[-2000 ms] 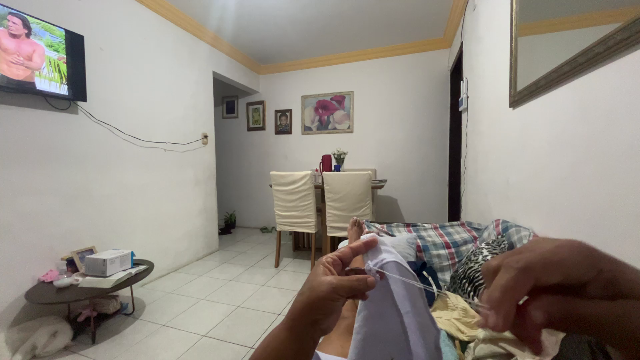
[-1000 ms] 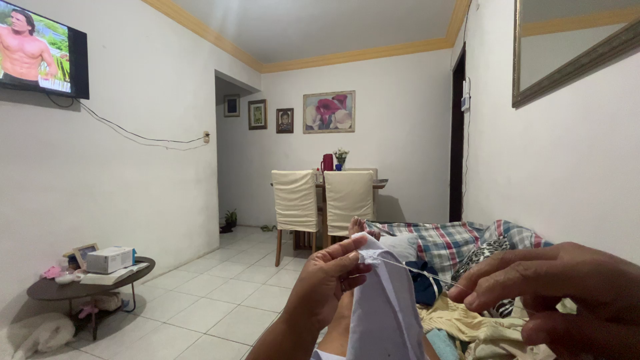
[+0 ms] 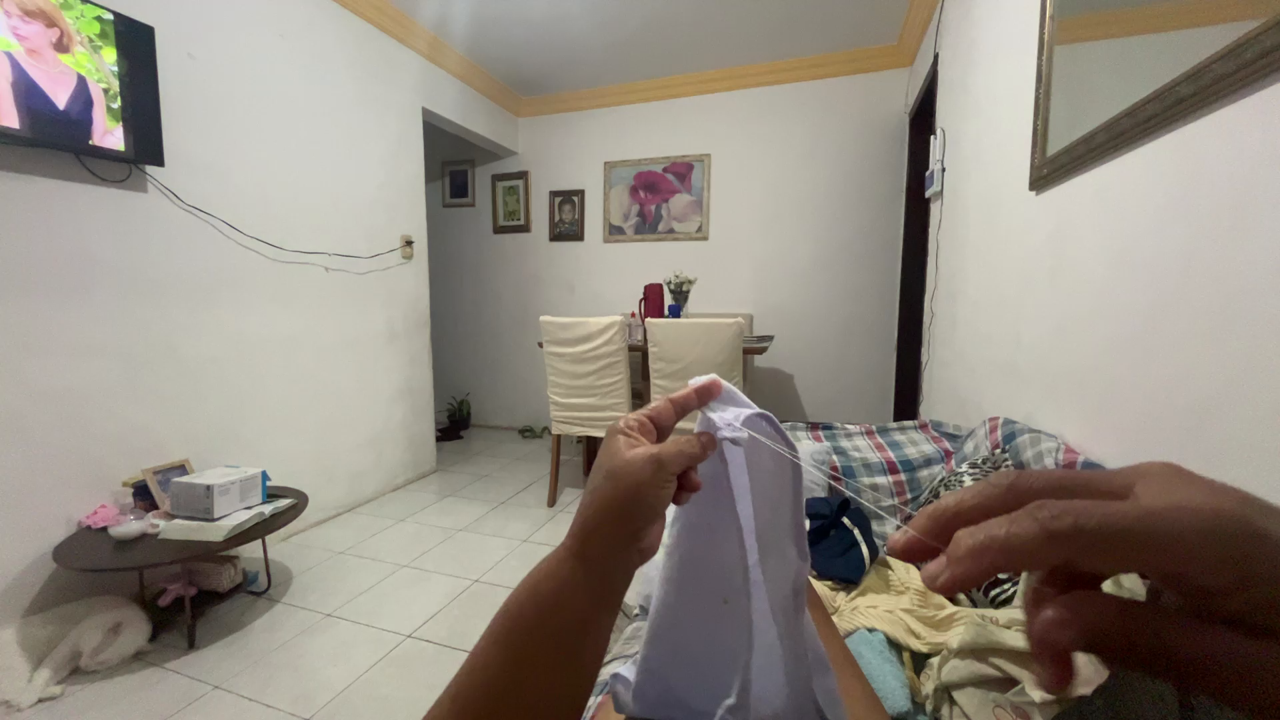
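My left hand (image 3: 655, 465) pinches the top edge of a white cloth (image 3: 740, 580) between thumb and fingers, and the cloth hangs down over my legs. White thread (image 3: 815, 470) runs taut from the pinched edge toward the right. At its other end is my right hand (image 3: 1050, 540), with the thread at the tips of its thumb and index finger; its other fingers are curled and blurred. Whether a needle is there, I cannot tell.
Beside my legs lie a plaid cloth (image 3: 900, 460), a dark blue cloth (image 3: 840, 540) and a yellow cloth (image 3: 900, 605). A low round table (image 3: 100, 553) holding a box (image 3: 218, 492) stands left, near a white animal (image 3: 80, 640). Covered chairs (image 3: 585, 375) stand ahead.
The thread stays stretched between my hands. My right hand has shifted and its fingers have changed position. My left hand still pinches the cloth's top edge.
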